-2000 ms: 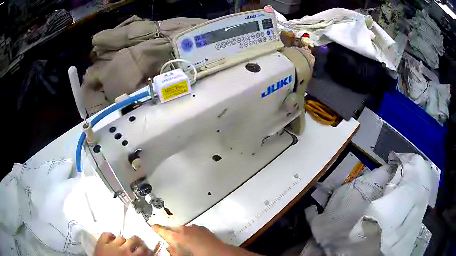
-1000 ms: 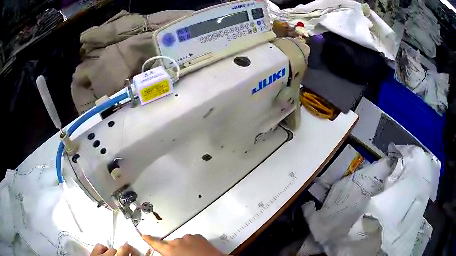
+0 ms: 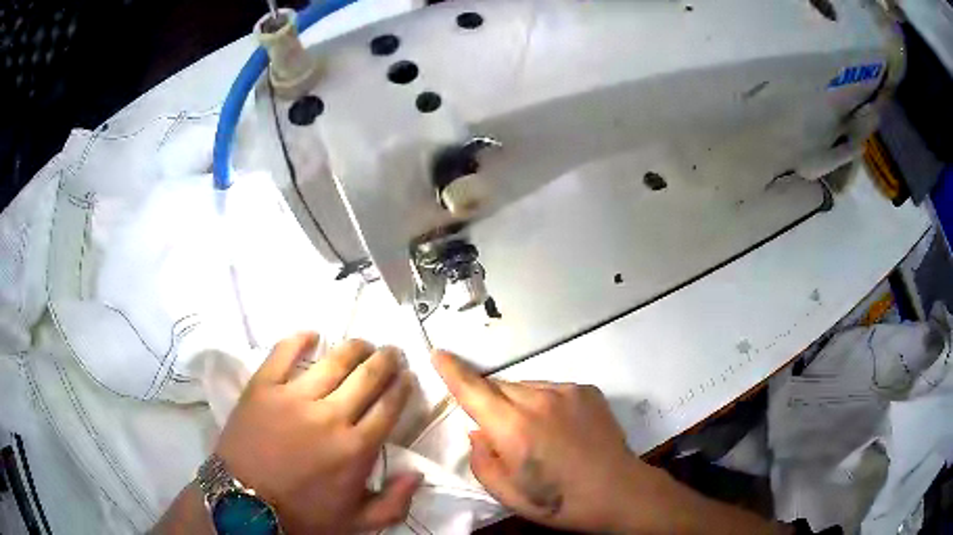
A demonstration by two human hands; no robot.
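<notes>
White jeans (image 3: 125, 345) with dark double seam lines spread over the table's left side and under both hands. My left hand (image 3: 329, 423), with a watch on its wrist, has bent fingers on the cloth left of the sewing point and its thumb at a fold. My right hand (image 3: 543, 444) holds the cloth edge on the right, its index fingertip just below the presser foot area (image 3: 423, 308). A narrow tan strip, perhaps the zip (image 3: 437, 416), lies between the hands. The needle tip is lost in glare. The lockstitch machine (image 3: 564, 157) stands beyond the hands.
The table ruler (image 3: 744, 346) runs along the front edge. A blue hose (image 3: 225, 136) curves down at the machine head's left. Crumpled white-grey garment pieces (image 3: 836, 418) lie at the right, beyond the table edge. Orange-yellow handles (image 3: 883, 169) show at the far right.
The view has moved down and closer to the sewing point. Both hands, mostly cut off before, now show to the wrists. The control panel has left the picture.
</notes>
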